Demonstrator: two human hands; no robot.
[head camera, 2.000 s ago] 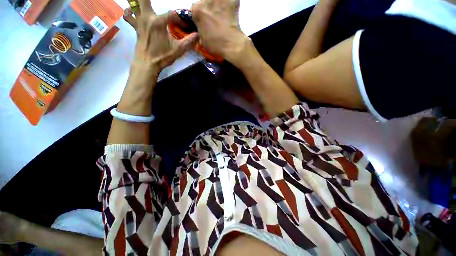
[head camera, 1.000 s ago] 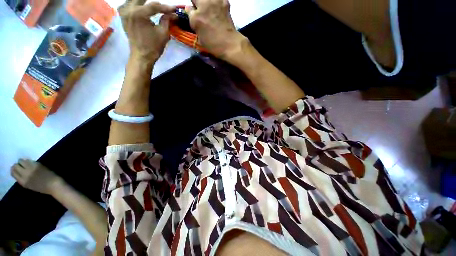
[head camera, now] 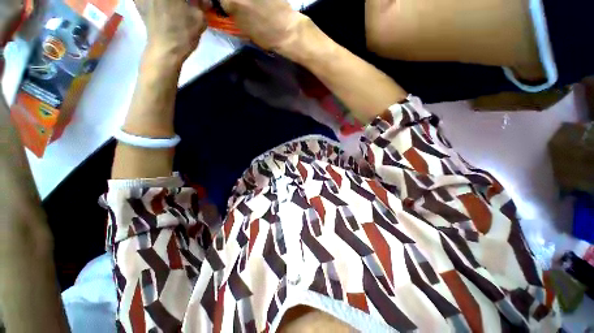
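Observation:
An orange cable coil [head camera: 225, 23] with a dark part is held between my two hands at the top edge of the picture, above the table's front edge. My left hand [head camera: 170, 29] is at its left side, its fingers partly cut off by the top edge. My right hand [head camera: 264, 23] grips its right side. A retail box [head camera: 58, 58] with orange ends and a dark grey printed middle lies on the table at the upper left.
The white table [head camera: 111, 91] runs across the upper left. A neighbour's arm [head camera: 26, 247] reaches up along the left edge, over part of the box. Another person's bare limb [head camera: 449, 32] is at the upper right. Brown cartons [head camera: 570, 156] stand at the far right.
My hands and the coil have shifted up and left in the picture. The neighbour's arm at the left has come forward to the box. The limb at the upper right has shifted.

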